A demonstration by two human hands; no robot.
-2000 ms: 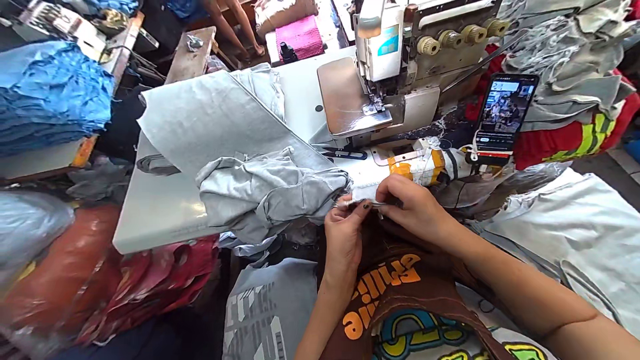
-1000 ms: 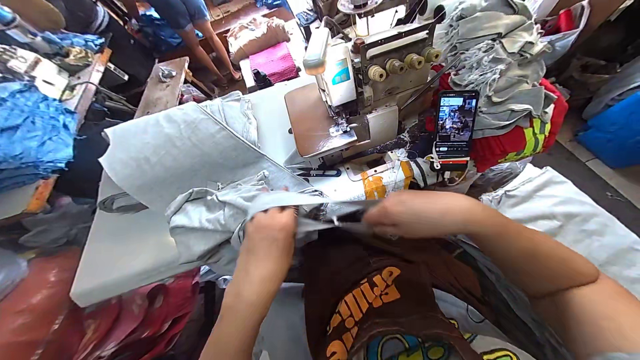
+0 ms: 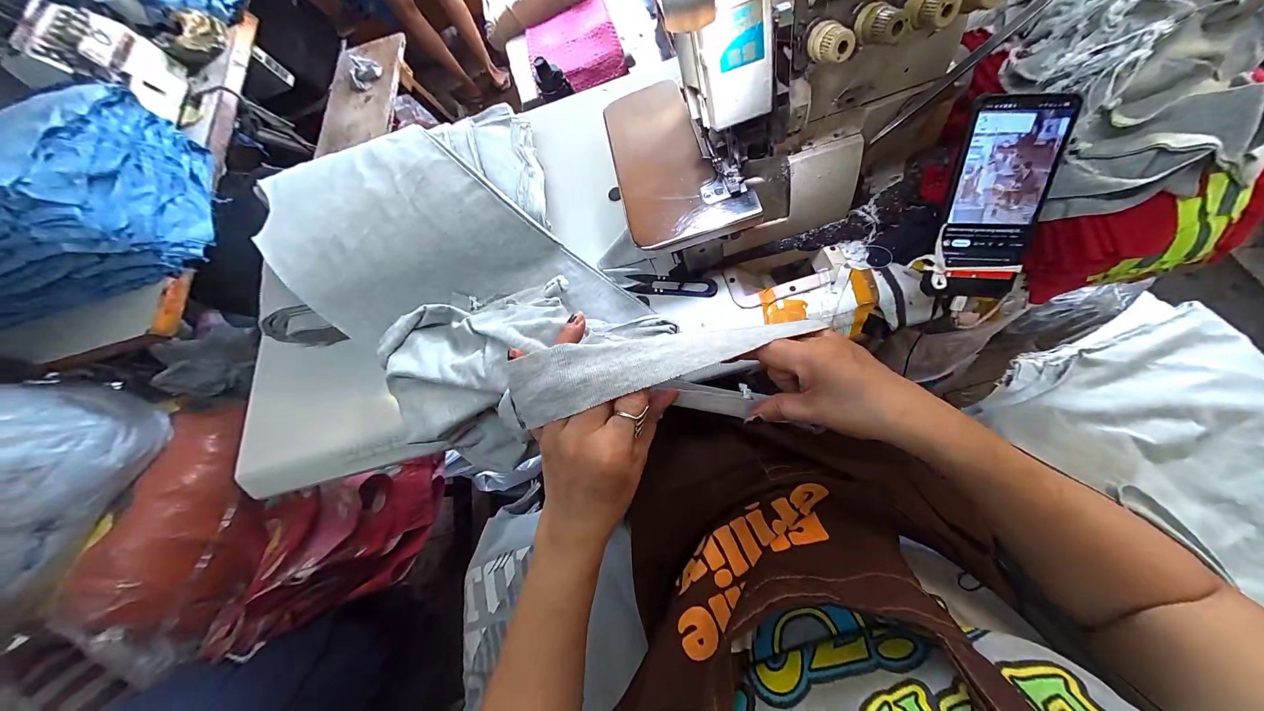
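A light grey ribbed fabric band [image 3: 632, 367] is stretched between my two hands. My left hand [image 3: 597, 444], with a ring on one finger, grips its left end beside a bunched grey garment [image 3: 464, 346]. My right hand [image 3: 820, 380] pinches the band's right end, where a thinner strip runs below. Behind my hands, on the white machine table [image 3: 326, 444], stands an overlock sewing machine [image 3: 731, 99] with a metal plate [image 3: 662, 168]. Black thread snips [image 3: 676, 286] lie on the table just beyond the band. A flat grey fabric panel [image 3: 385, 217] covers the table's left part.
A phone [image 3: 1007, 188] stands right of the machine, before grey and red cloth piles [image 3: 1126, 227]. White fabric [image 3: 1136, 415] lies at right. Blue cloth [image 3: 99, 197], plastic-wrapped orange bundles [image 3: 178, 533] and dark red cloth [image 3: 346, 543] are at left. Another person's legs [image 3: 449, 49] show at the back.
Two seconds ago my hands were close together at the fabric's edge. They have moved apart, and the band is now spread between them. The view has shifted closer to the table.
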